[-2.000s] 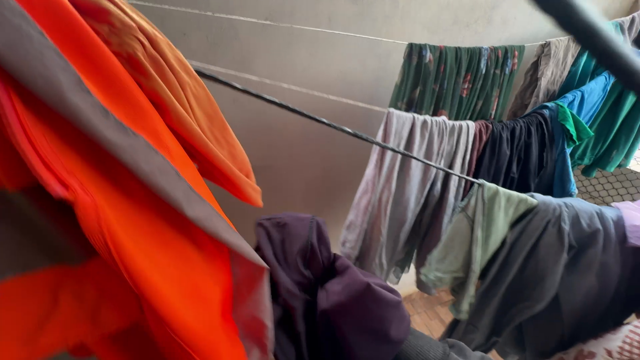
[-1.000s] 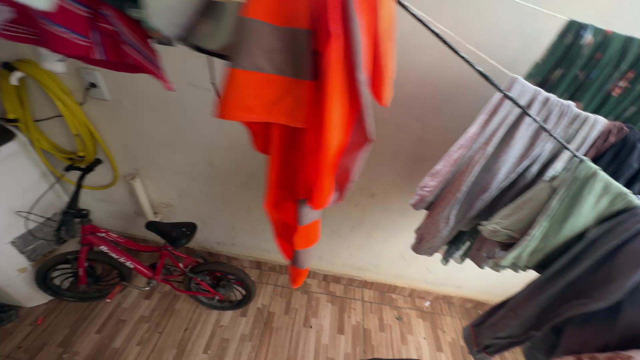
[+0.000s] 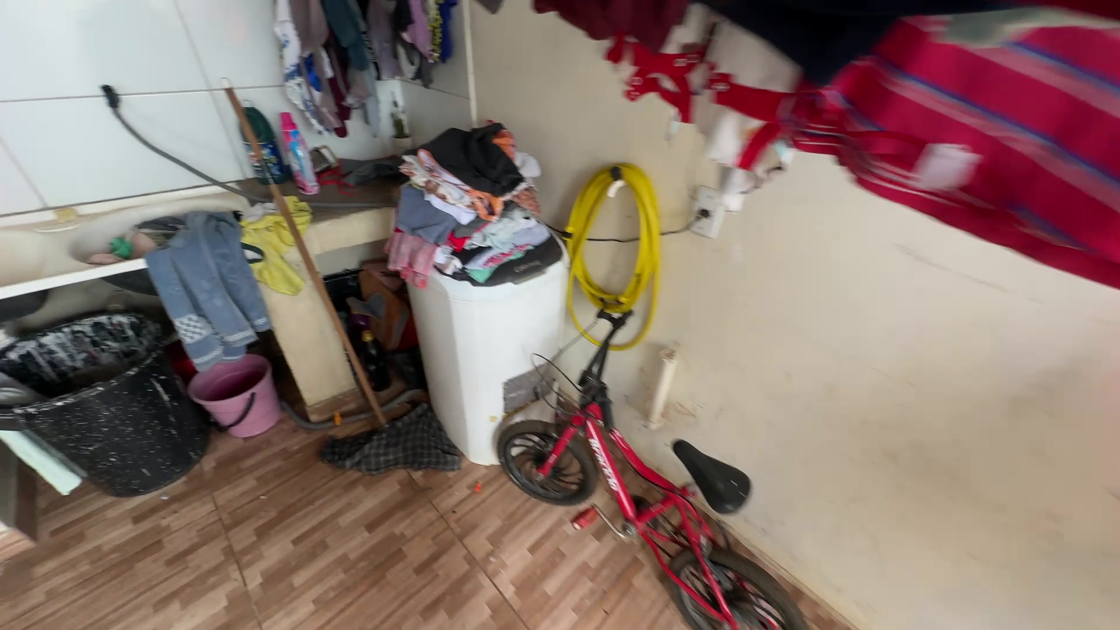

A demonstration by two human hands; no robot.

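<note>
Neither of my hands shows in the head view, so what they hold or touch cannot be told. A pile of folded and crumpled clothes rests on top of a white washing machine in the corner. At the upper right hangs a red striped cloth, with dark garments and a red strappy piece beside it. More clothes hang over the sink area. A blue-grey towel and a yellow cloth drape over the sink's edge.
A red child's bicycle stands by the wall near a coiled yellow hose. A wooden pole leans at the sink, its foot on a dark checked cloth. A black tub and a pink bucket stand on the floor.
The view has swung far to the left, from the clotheslines to the sink corner. The orange garment with grey bands, seen earlier, is out of view.
</note>
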